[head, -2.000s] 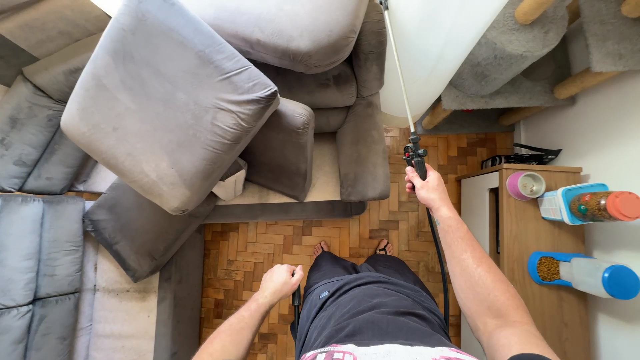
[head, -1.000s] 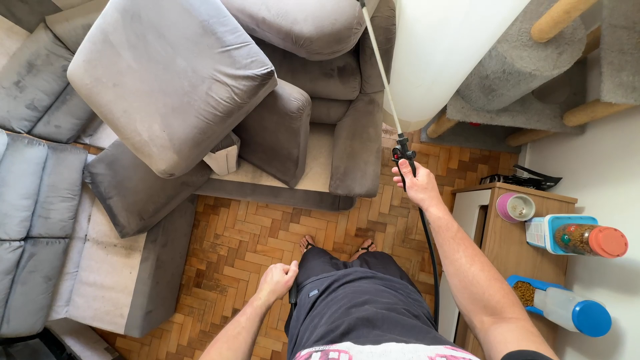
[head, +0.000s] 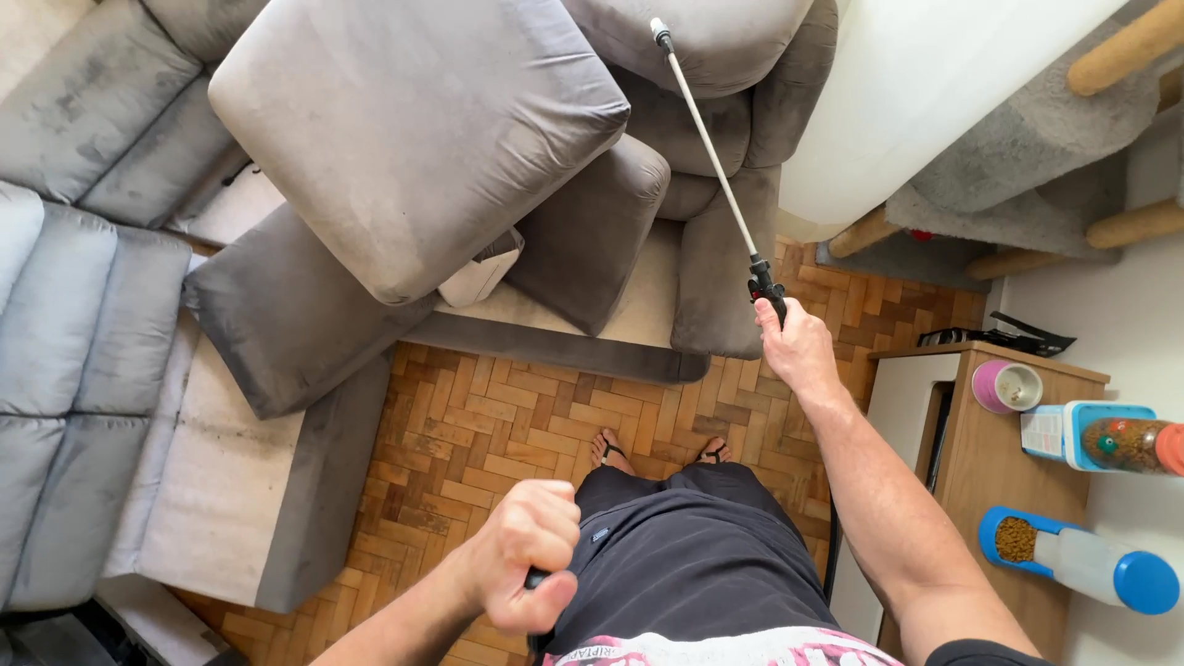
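Note:
My right hand is closed around the black handle of a sprayer wand; its pale tube runs up and left to a nozzle in front of the grey sofa. Low at the centre, my left hand is closed on a black handle, mostly hidden by the fingers. A large grey seat cushion lies tilted over other cushions, left of the wand. Beneath and beside it are a darker cushion and another one leaning on the sofa base.
Another sofa section stands at left, on herringbone parquet. At right, a wooden cabinet carries a pink bowl, a blue pet feeder and food containers. A cat tree and white curtain are at upper right.
My left hand has risen towards the camera, with part of a black handle showing in it. The wand's nozzle end has come into view over the sofa; my right hand still grips the wand.

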